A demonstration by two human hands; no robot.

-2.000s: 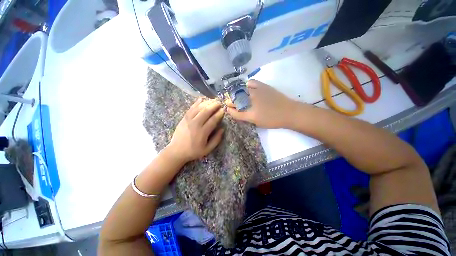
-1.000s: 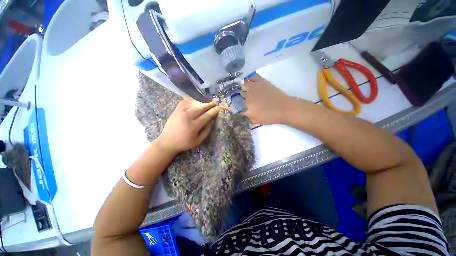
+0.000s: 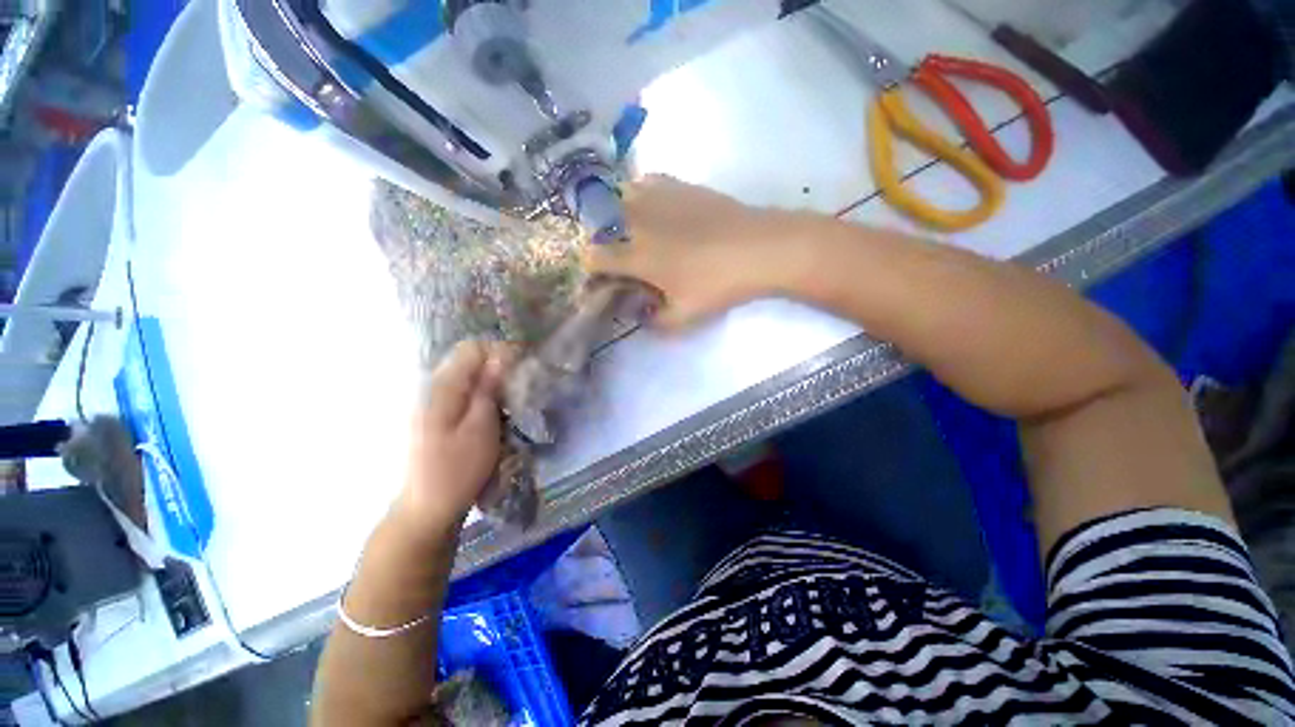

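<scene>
The speckled grey-brown knit piece (image 3: 483,284) lies on the white table with its far part under the sewing machine head (image 3: 384,85). Its near part is bunched and folded, showing a smoother grey side. My left hand (image 3: 462,426) grips the near left part of the cloth close to the table's front edge. My right hand (image 3: 682,249) is beside the presser foot area, its fingers on the cloth's right edge. Its fingertips are partly hidden behind the grey knob (image 3: 597,209). The needle cannot be made out.
Scissors with orange-yellow and red loops (image 3: 935,149) lie right of the machine. Beyond them is a dark flat item (image 3: 1186,85) with a narrow handle. A blue crate (image 3: 504,653) is below the grey table edge (image 3: 739,412). A neighbouring machine stands at left.
My left hand has moved from the presser foot down towards the table edge, drawing the cloth's near part into folds. The hanging part is now up on the table. The view has shifted.
</scene>
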